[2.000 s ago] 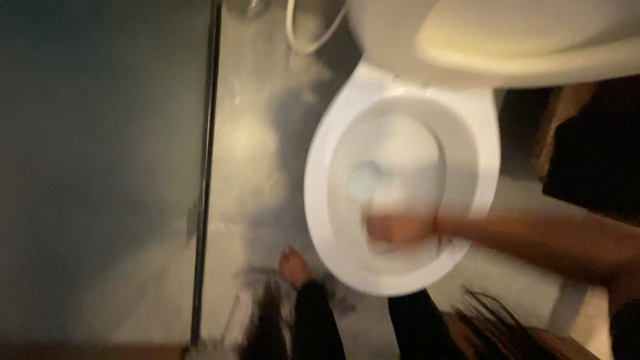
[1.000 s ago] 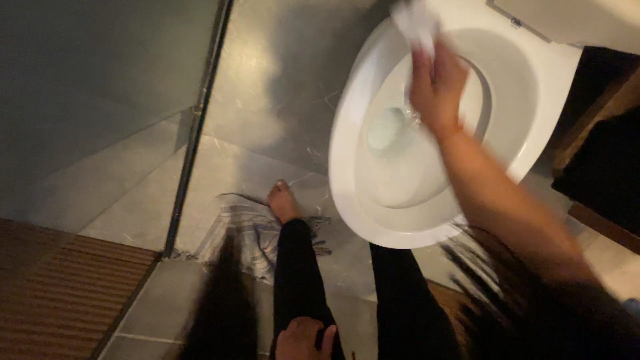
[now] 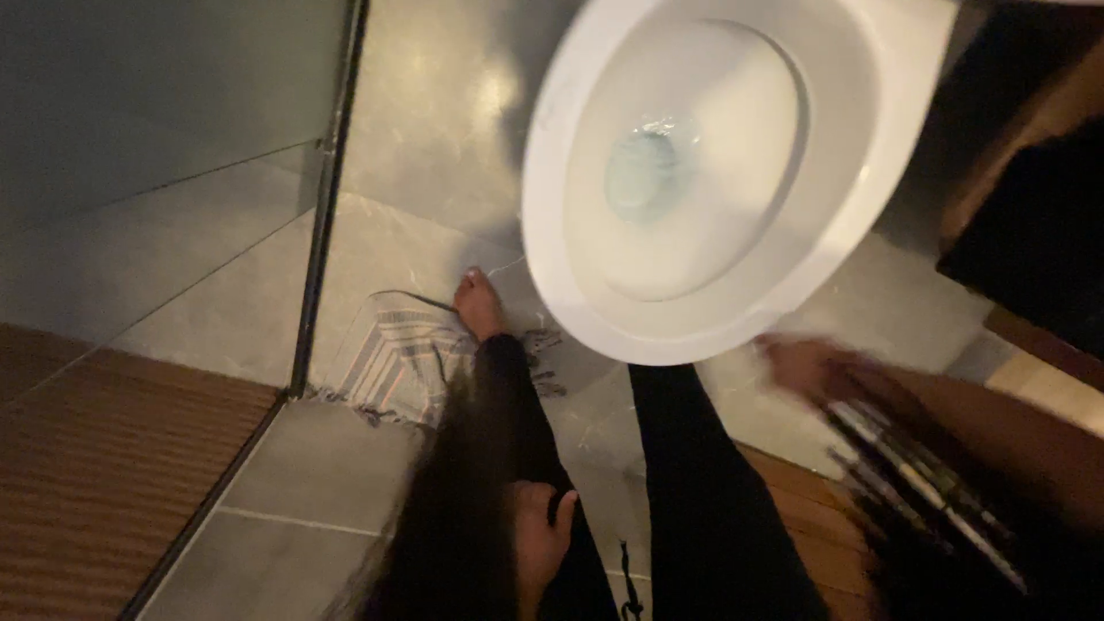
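The white toilet bowl (image 3: 552, 198) stands with its lid and seat out of the frame, its rim bare and water (image 3: 642, 172) moving at the bottom. Blurred, my right hand (image 3: 802, 366) is just outside the front right of the rim; whether it holds anything does not show. My left hand (image 3: 542, 526) rests at my left leg in black trousers, thumb apart from the fingers, with nothing seen in it. Dark hair hangs beside it and partly hides the arm.
A striped, fringed cloth (image 3: 401, 354) lies on the grey tiled floor beside my bare foot (image 3: 479, 302). A glass panel with a dark frame (image 3: 323, 216) stands at the left, ribbed wooden flooring (image 3: 129, 483) below it. A dark object (image 3: 1035, 241) is at the right.
My right hand has moved from above the bowl, where it held a white wad one second ago, to outside the front right of the rim. The wad is no longer seen.
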